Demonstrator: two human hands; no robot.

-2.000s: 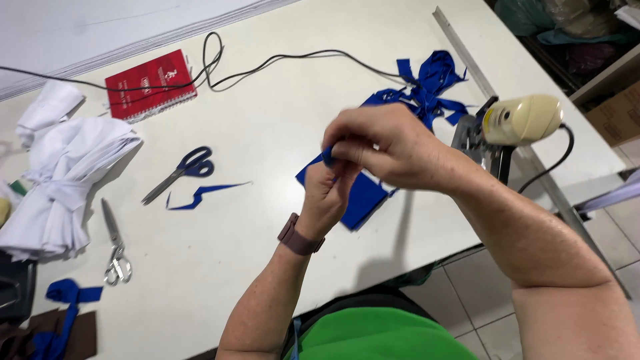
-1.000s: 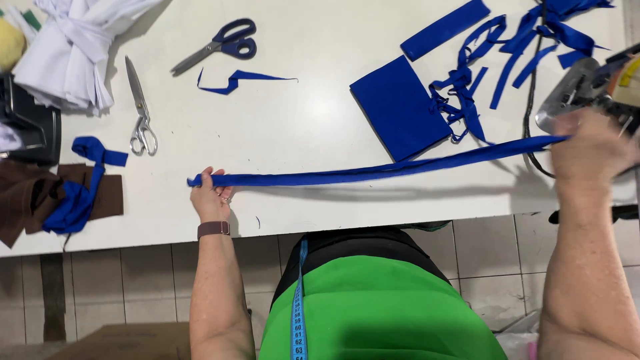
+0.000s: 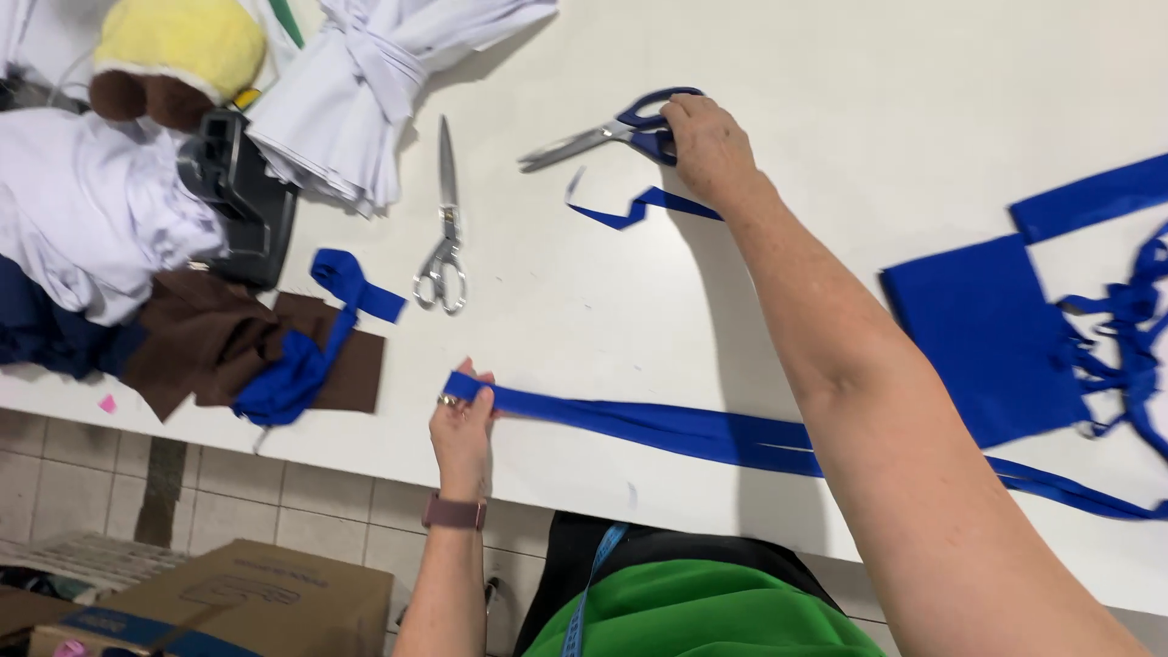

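My left hand [image 3: 464, 429] pinches one end of a long doubled blue fabric strip [image 3: 639, 424], which runs right along the table's near edge and passes under my right forearm. My right hand [image 3: 712, 146] is at the dark blue handles of a pair of scissors [image 3: 620, 132] lying on the white table, its fingertips on the loops; whether they grip is unclear. Below the scissors lies a thin blue scrap [image 3: 625, 214]. All-metal shears [image 3: 445, 228] rest to the left, touching neither hand. Folded blue fabric [image 3: 981, 338] lies to the right, partly behind my forearm.
Bundled white fabric [image 3: 370, 91], a yellow and brown plush thing [image 3: 178, 55] and a black device [image 3: 251, 210] stand at left. Brown cloth [image 3: 351, 370] with a blue strip lies nearby. Tangled blue strips [image 3: 1131, 347] are at right. A cardboard box [image 3: 274, 593] sits below the table.
My right hand has let go of the strip's far end and moved left to the blue-handled scissors. My left hand still holds the other end. The strip now lies along the table.
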